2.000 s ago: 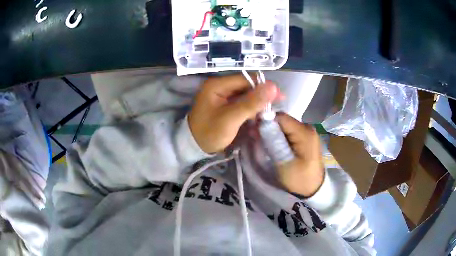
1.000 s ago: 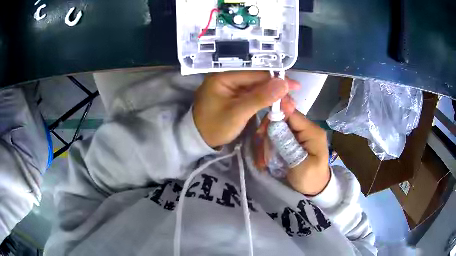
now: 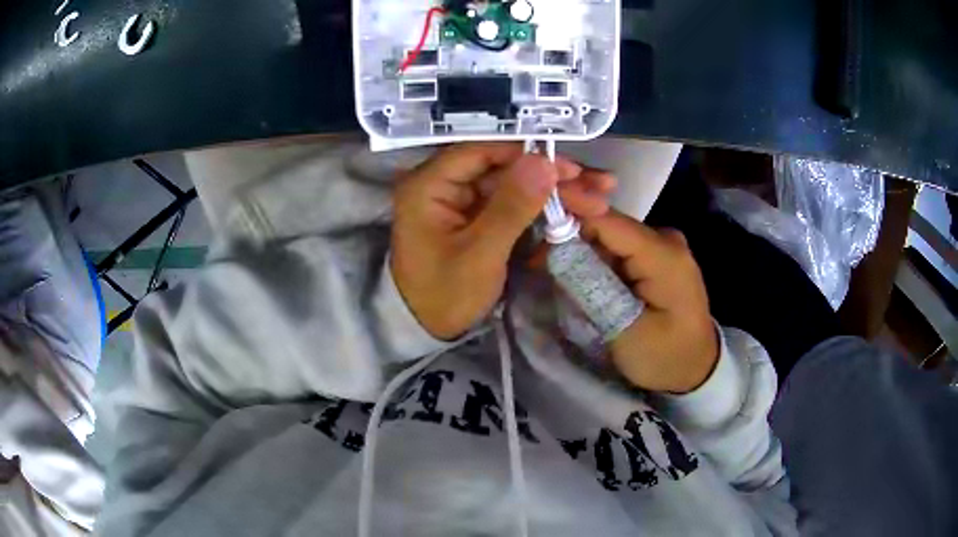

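Note:
The white socket housing shell (image 3: 380, 63) lies open side up at the bench's front edge. A green circuit board (image 3: 509, 34) with a red lead wire (image 3: 421, 47) is inside it. The white power cord end (image 3: 552, 180) has thin strands reaching the shell's front wall. My left hand (image 3: 462, 226) pinches these strands just below the shell. My right hand (image 3: 662, 299) is around the cord end lower down. A speckled grey-white sleeve (image 3: 595, 288) lies along a finger of my right hand. The rest of the cord is hidden.
Two small white clips (image 3: 136, 35) lie on the dark green bench mat (image 3: 231, 79) at upper left. A long black handle (image 3: 836, 52) lies at right. Clear plastic bags (image 3: 830, 210) hang at the right bench edge. Another person's sleeve (image 3: 47, 315) is at left, and a dark-clothed person (image 3: 872, 420) at lower right.
The shell has shifted a little left in view, with my hands below it. My right hand has turned slightly. A dark-clothed person has appeared at lower right, covering the cardboard boxes.

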